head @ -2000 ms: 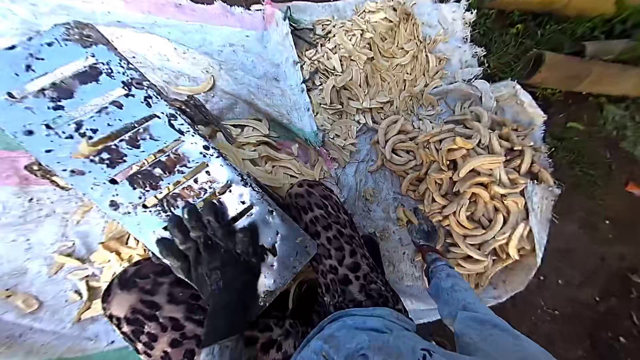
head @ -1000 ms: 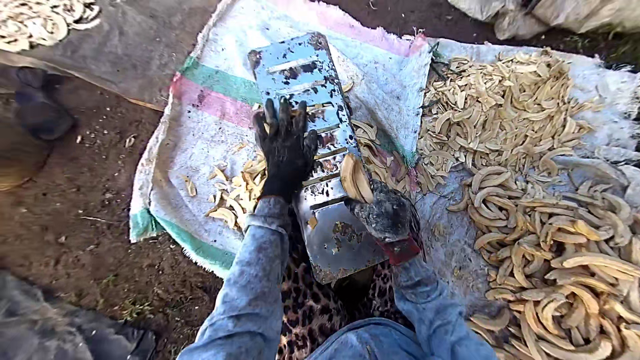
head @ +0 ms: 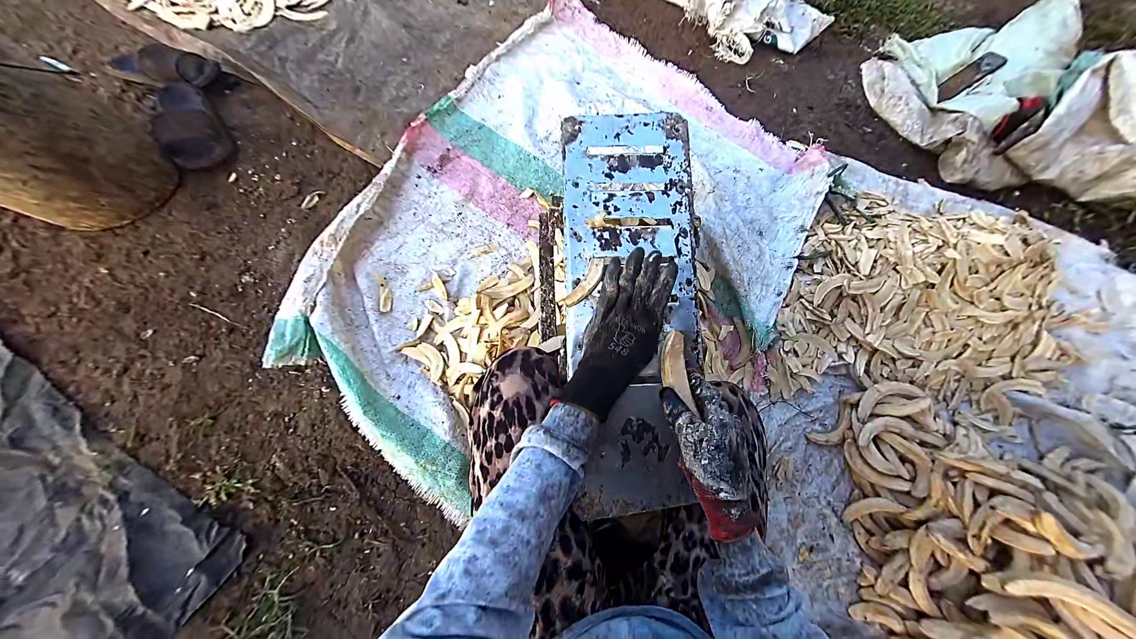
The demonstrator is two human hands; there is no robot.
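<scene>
A slotted metal slicing board (head: 628, 177) with flaking blue paint lies lengthwise between my knees, its near end at my lap. My left hand (head: 626, 328), in a dark glove, lies over the board's middle with the fingers pointing away; a pale slice (head: 584, 282) shows beside its fingertips. What is under the palm is hidden. My right hand (head: 717, 439), in a dirty glove with a red cuff, holds a peeled banana-like fruit (head: 676, 368) at the board's right edge. Cut slices (head: 484, 324) lie left of the board.
On the right, a heap of slices (head: 923, 293) lies beyond a pile of whole peeled fruits (head: 985, 524). A woven sack sheet (head: 382, 231) spreads under the board. Sandals (head: 191, 124) and a dark tarp (head: 89, 506) are on the left; crumpled sacks (head: 1047, 115) are at the upper right.
My right hand has come from the pile of whole fruits to the board with a fruit in it. The board now lies straight ahead instead of slanted. The view has swung left.
</scene>
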